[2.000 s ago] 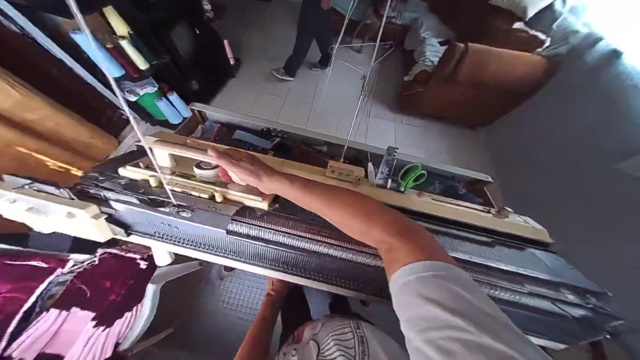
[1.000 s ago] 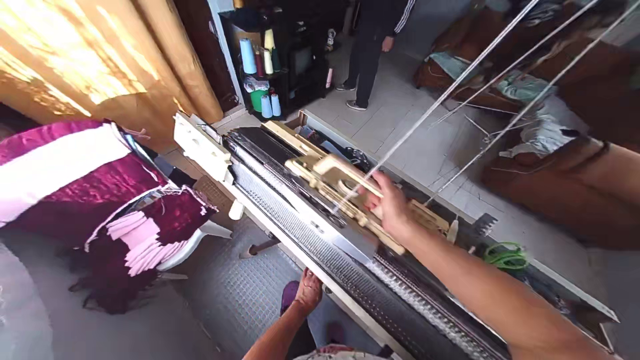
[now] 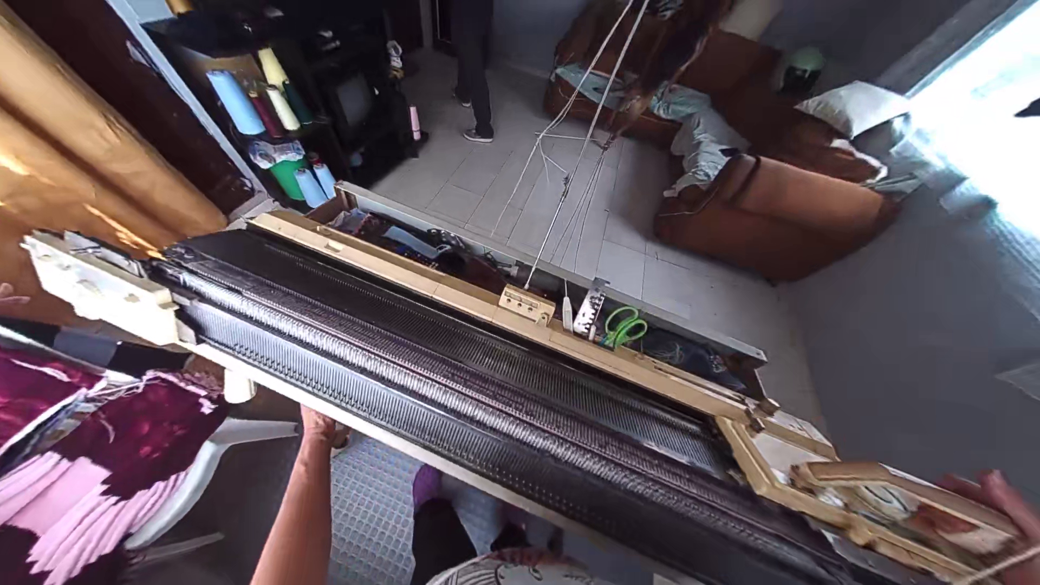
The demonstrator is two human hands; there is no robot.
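Note:
A long knitting machine with a black needle bed (image 3: pixel 455 366) runs diagonally across the view. At its lower right end is the cream carriage (image 3: pixel 877 504), with my right hand (image 3: pixel 995 508) at the outer side of its handle; the fingers are partly hidden and blurred. My left hand (image 3: pixel 321 426) is at the near edge of the machine's left part, its fingers hidden below the edge. Dark yarn stitches lie along the needles. A cream yarn-guide block (image 3: pixel 526 305) sits on the back rail, with yarn strands rising from it. A cream end unit (image 3: pixel 101 284) stands at the machine's left end.
Behind the rail, a tray (image 3: pixel 357 195) holds green-handled scissors (image 3: pixel 626 327) and a white comb-like tool (image 3: pixel 589 309). Burgundy and pink knitted pieces (image 3: pixel 81 487) lie at lower left by a white chair (image 3: pixel 195 471). A person (image 3: pixel 479 73) stands beyond, near yarn cones (image 3: pixel 236 101) and brown armchairs (image 3: pixel 772 211).
My right hand and the carriage have moved along the machine from its left part to the right end. My left hand remains near the front edge. The view has swung.

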